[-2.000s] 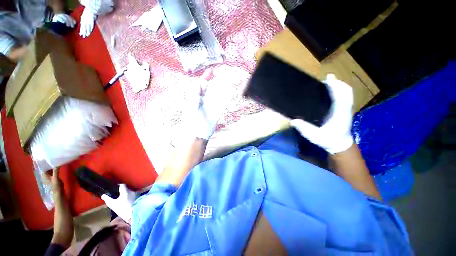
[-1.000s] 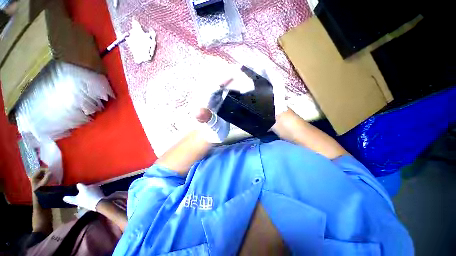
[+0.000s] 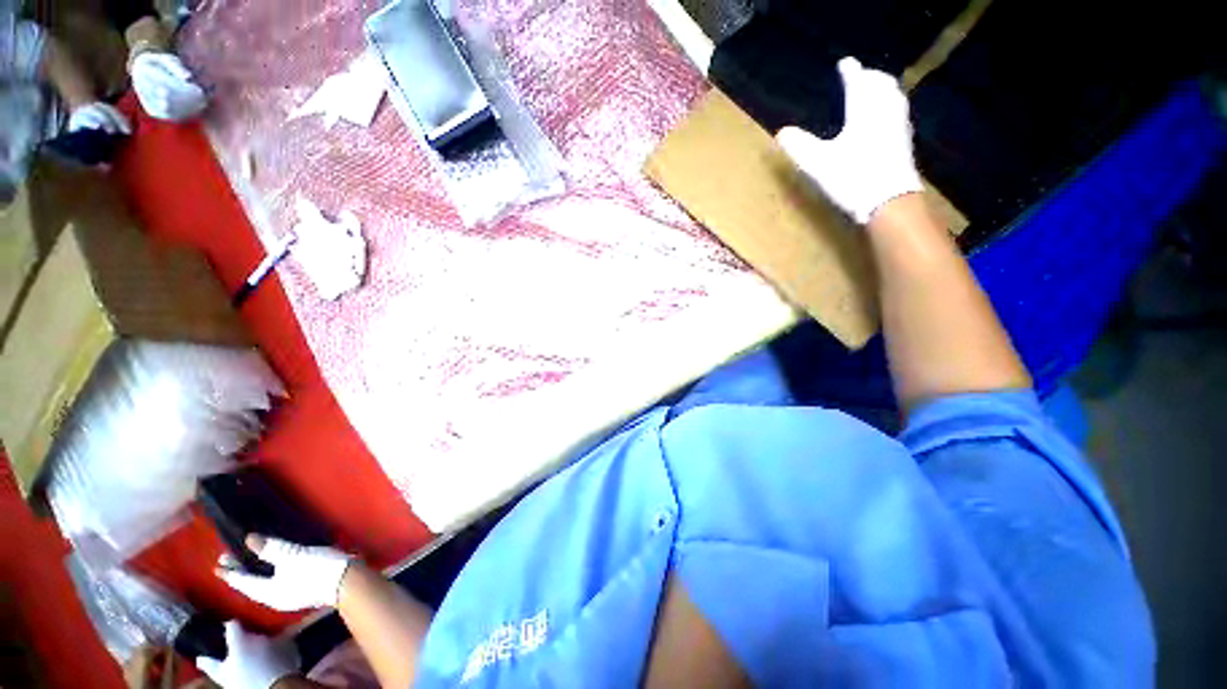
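Observation:
My left hand (image 3: 289, 573), in a white glove, is at the lower left. Its fingertips meet the near end of a black part (image 3: 256, 512) over the red cover; whether they grip it is unclear. My right hand (image 3: 861, 146), white-gloved, is at the upper right with thumb and fingers apart and nothing in it. It is over the edge between a tan cardboard sheet (image 3: 754, 202) and dark stacked black parts (image 3: 781, 67). I cannot tell if it touches them.
A silvery tray (image 3: 431, 74) lies on a bubble bag on the pink bubble wrap (image 3: 538, 310). White scraps (image 3: 327, 252) and a pen (image 3: 265, 269) lie left. A carton (image 3: 148, 276) spills white sleeves (image 3: 148, 431). Neighbours' gloved hands (image 3: 168, 85) are at left. Blue film (image 3: 1063, 283) is right.
The black part that was between both my hands is gone from the middle. My left hand has moved to the lower left, beside a black part. My right hand has moved to the upper right, empty.

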